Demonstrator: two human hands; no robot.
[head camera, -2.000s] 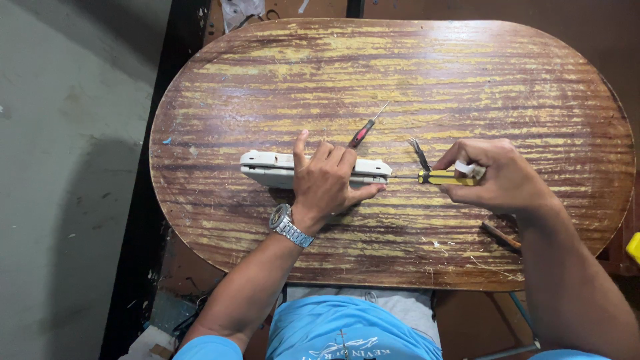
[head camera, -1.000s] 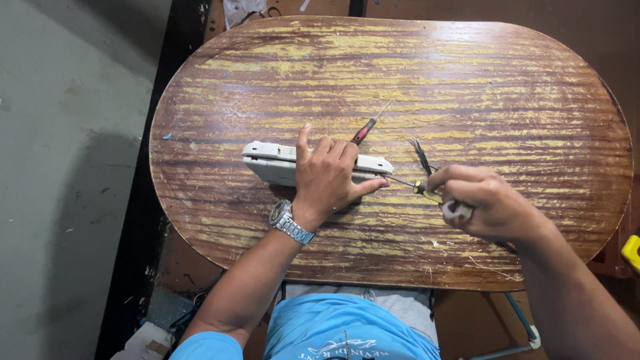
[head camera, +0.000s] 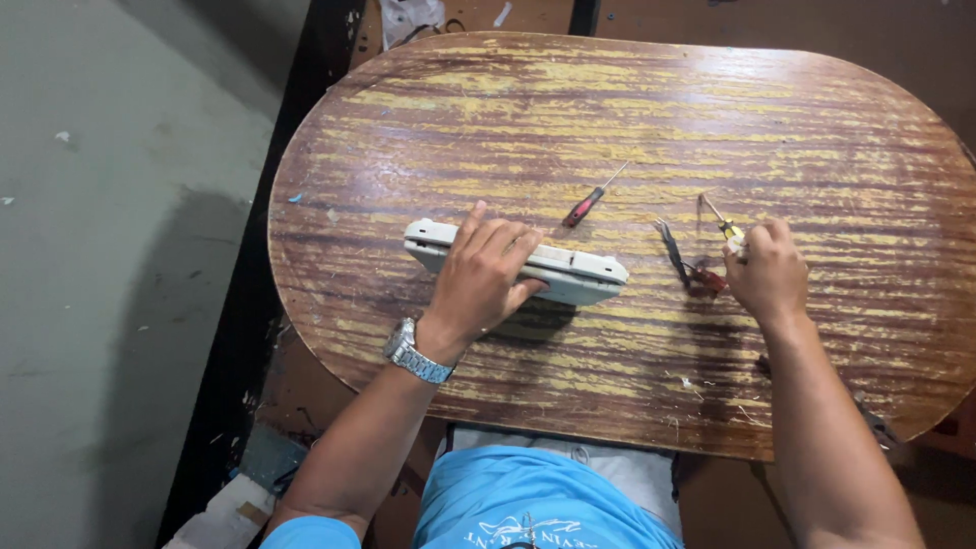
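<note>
My left hand (head camera: 488, 278), with a metal watch at its wrist, grips a white plastic case (head camera: 587, 278) that has a slot along its side. In my right hand (head camera: 770, 271), to the right of the case, is a yellow-and-black screwdriver (head camera: 730, 229), its shaft pointing up and left. A red-and-black screwdriver (head camera: 585, 206) lies just beyond the case. Between the hands lie a dark slim tool, perhaps tweezers (head camera: 671, 248), and a tool with a red handle (head camera: 707, 280), partly beside my right hand.
The oval wooden table (head camera: 457, 152) has a worn, streaked top. A dark object (head camera: 765, 366) lies by my right forearm, with light scraps near it. A clear plastic bag (head camera: 412, 19) is beyond the far edge. White blocks (head camera: 229, 511) stand below at the near left.
My right hand has moved away from the end of the white case, to the right and farther up the table, with the screwdriver. My left hand still holds the case, which is now tilted differently.
</note>
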